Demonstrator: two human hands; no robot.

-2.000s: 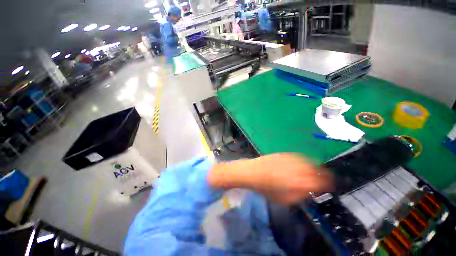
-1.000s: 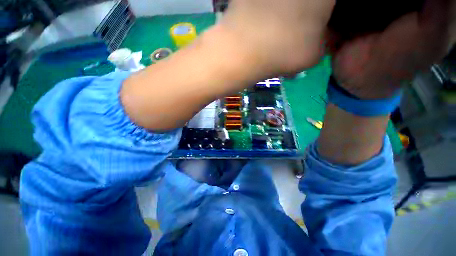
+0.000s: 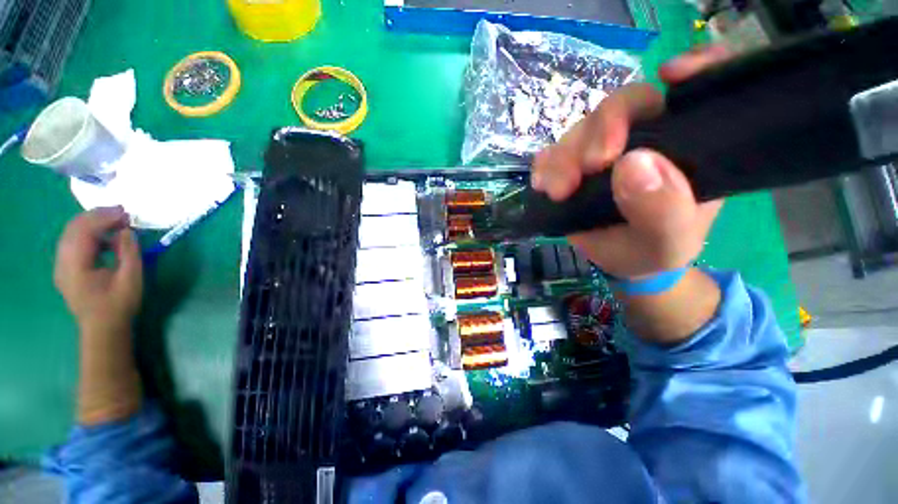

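The circuit board assembly lies in front of me, with copper windings and a row of white-silver blocks. The long black vented panel lies along its left side. My right hand is shut on a thick black electric screwdriver above the board's right part; its bit tip cannot be made out. My left hand is at the left, just below the white wipe, with thumb and forefinger curled close; whether it holds something small cannot be told.
A white paper cup leans on the wipe, beside a marker pen. Behind the panel are two yellow rings with small metal bits, one left and one right, a yellow tape roll and a clear bag of parts.
The view has swung down over the board. My left hand has moved away from my right hand to the wipe. The screwdriver in my right hand now shows clearly above the board.
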